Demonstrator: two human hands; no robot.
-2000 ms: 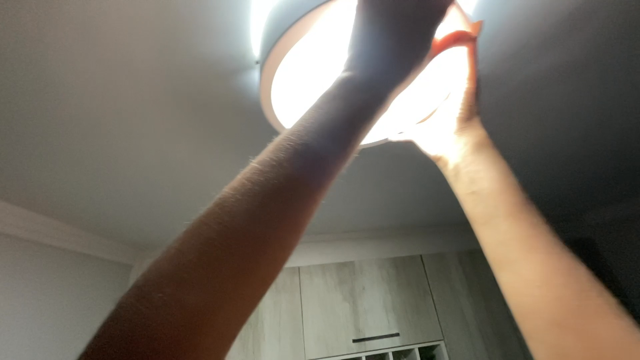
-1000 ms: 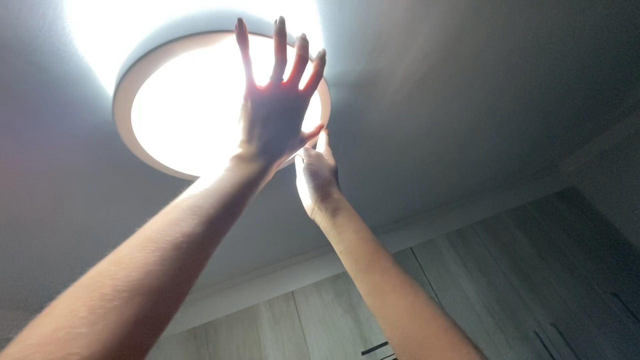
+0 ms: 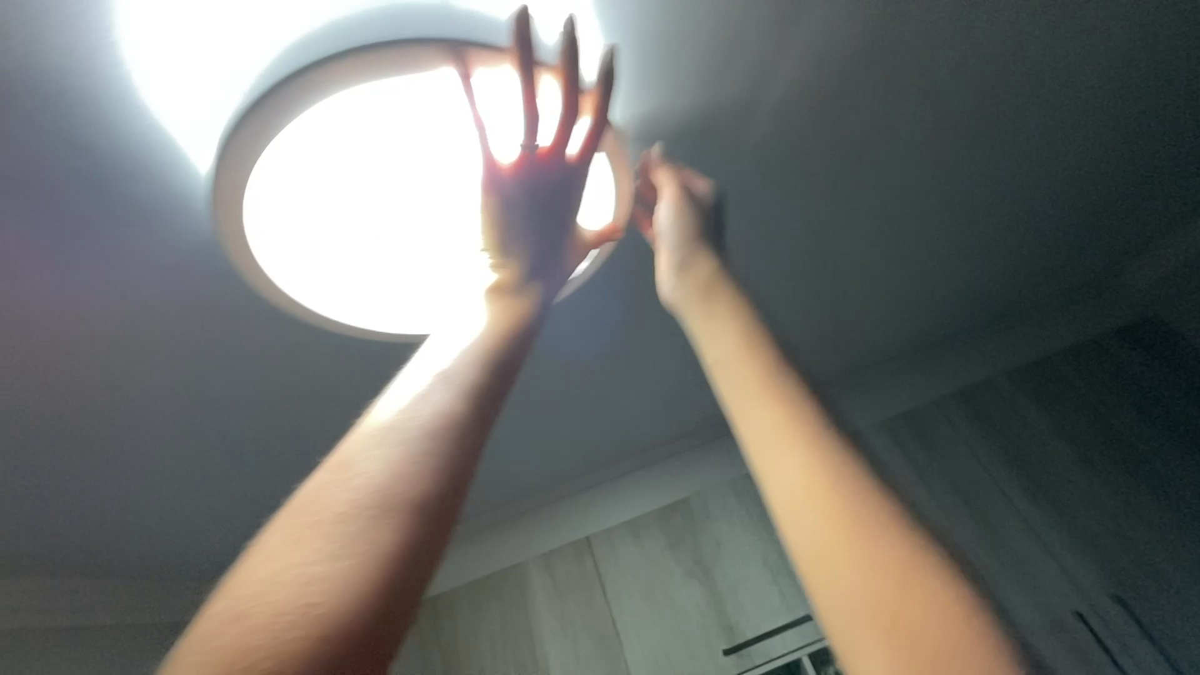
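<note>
A round ceiling lamp (image 3: 366,206), lit and very bright, hangs at the upper left inside a pale rim. Across its right part lies my left hand (image 3: 539,178), fingers spread, the palm over the glowing face and the fingertips at or past the rim. Whether the palm presses on the lamp is hard to tell in the glare. Just right of the rim is my right hand (image 3: 680,216), blurred, its fingers bent and apart from the lamp by a small gap. Whether anything is between those fingers cannot be made out.
The grey ceiling (image 3: 891,169) surrounds the lamp, with a cornice (image 3: 600,506) along the wall. Below it stand wood-look wall cabinets (image 3: 656,581) with dark bar handles (image 3: 769,635). Part of an open shelf (image 3: 797,664) shows at the bottom edge.
My right hand has come away from the lamp's rim, to the right. My left hand stays spread over the lamp's right part, as one second ago. The view has shifted.
</note>
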